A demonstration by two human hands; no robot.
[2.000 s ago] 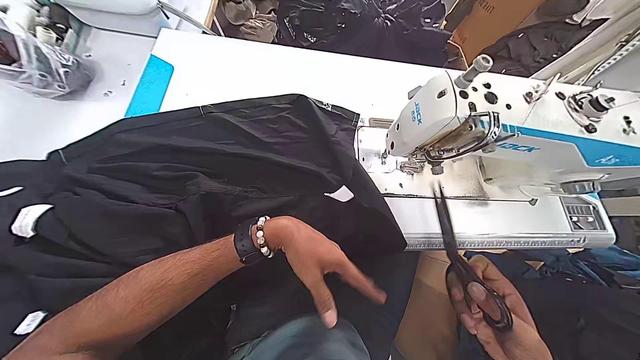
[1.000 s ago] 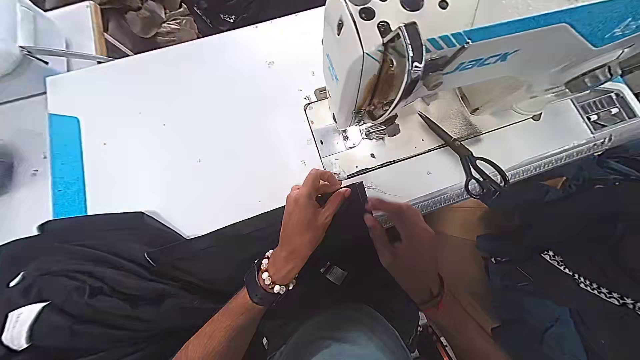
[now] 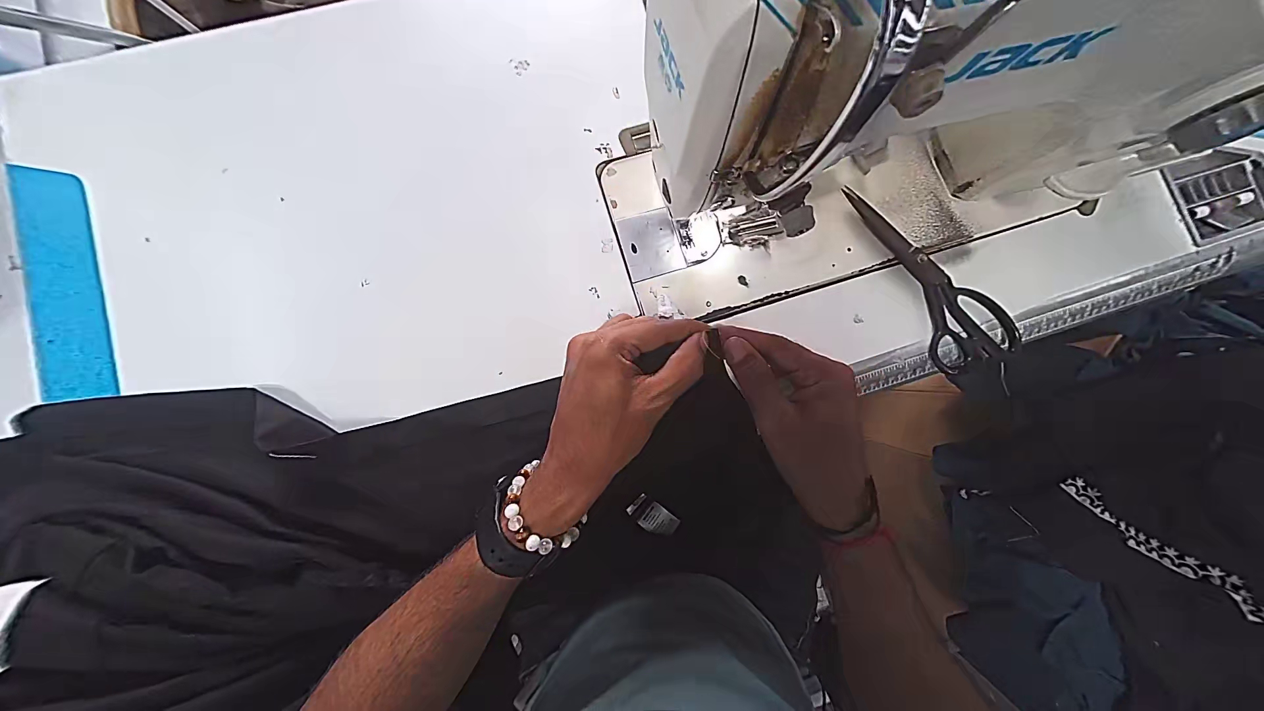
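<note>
My left hand (image 3: 617,400), with a beaded bracelet and a black band at the wrist, pinches an edge of the black fabric (image 3: 395,494). Fingertips nearly touching it, my right hand (image 3: 805,420) pinches the same small dark edge. Both are at the table's front edge, just below the presser foot (image 3: 755,225) of the Jack sewing machine (image 3: 987,89). Black-handled scissors (image 3: 933,276) lie on the machine bed to the right, blades toward the machine head. The fabric spreads left and down over the lap, with a small label (image 3: 653,514) on it.
The white tabletop (image 3: 326,207) extends left to a blue strip (image 3: 64,286), with lint scattered on it. A measuring scale (image 3: 1116,296) runs along the front edge. Dark garments (image 3: 1116,553), one with patterned trim (image 3: 1155,548), lie at the lower right beside brown material (image 3: 908,474).
Two seconds ago my right hand held the scissors; one second ago they lay on the machine bed. My hands have come together at the fabric edge. The view has moved closer.
</note>
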